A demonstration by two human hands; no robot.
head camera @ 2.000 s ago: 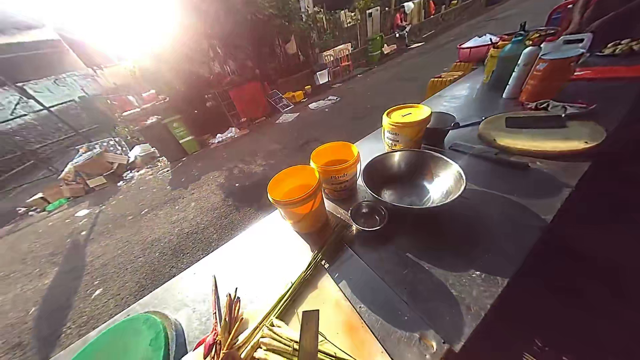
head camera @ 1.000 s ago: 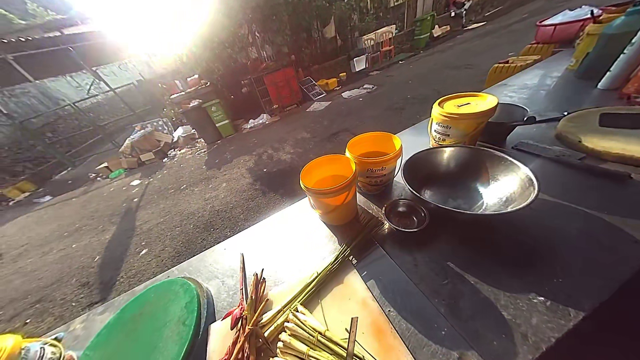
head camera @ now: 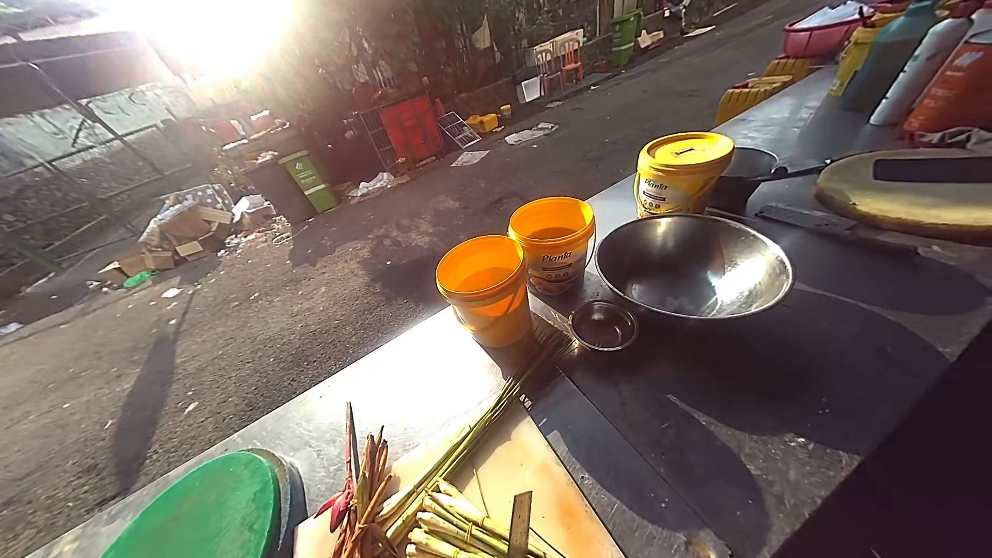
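Neither my left hand nor my right hand shows in the head view. At the lower middle, bundled lemongrass stalks (head camera: 449, 527) and reddish ginger-flower-like stems (head camera: 364, 496) lie on a pale cutting board (head camera: 558, 473). A flat strip, perhaps a knife blade (head camera: 520, 523), rises over the lemongrass. Long green leaves reach toward two open orange-yellow tubs, one in front (head camera: 496, 310) and one behind it (head camera: 554, 267). Beside them are a small metal bowl (head camera: 603, 325) and a large steel bowl (head camera: 697, 267). A lidded yellow tub (head camera: 678, 182) stands behind the large bowl.
A green round lid or board (head camera: 205, 511) sits at the steel table's near left. At right are a dark saucepan (head camera: 748, 167), a round wooden board (head camera: 907, 201) bearing a dark flat object, and several bottles (head camera: 930, 62). Beyond the table edge lies a road (head camera: 256, 341) with cardboard waste and bins.
The view has turned and shifted, bringing the tubs and bowls lower and farther left than two seconds ago. No object has plainly been moved.
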